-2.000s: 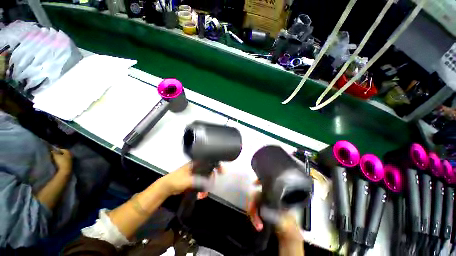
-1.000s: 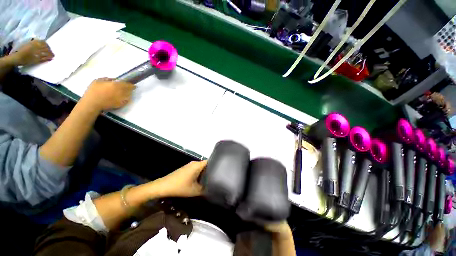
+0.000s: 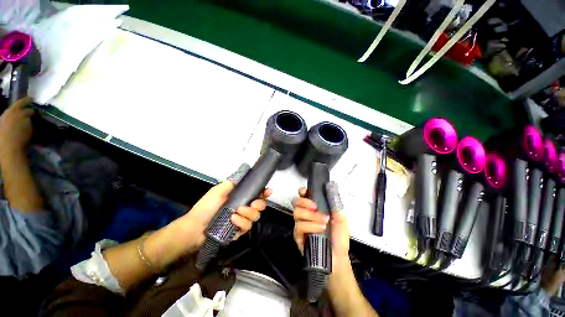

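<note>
My left hand (image 3: 214, 210) is closed round the handle of a dark grey hair dryer (image 3: 286, 133). My right hand (image 3: 319, 220) is closed round the handle of a second grey hair dryer (image 3: 327, 143). The two heads are side by side, seemingly touching, above the bench's front part. Their dark grey rear rims and round holes face up towards me; no magenta shows on them. The perforated bands at the handle bottoms point towards me. Grey covers show on both my thumbs. The power cords are hard to make out against the dark background.
A small hammer (image 3: 380, 186) lies right of my dryers. Several magenta-ringed dryers (image 3: 440, 136) lie in a row further right. White sheets (image 3: 74, 49) lie at the left end of the white worktop (image 3: 179, 93). Another person's hand (image 3: 15, 127) holds a dryer at far left. A green belt (image 3: 248, 43) runs behind.
Both my dryers have turned so their rear holes and handles show, and they have come over the bench edge. The other person's hand has carried the left dryer off the worktop's middle to the far left.
</note>
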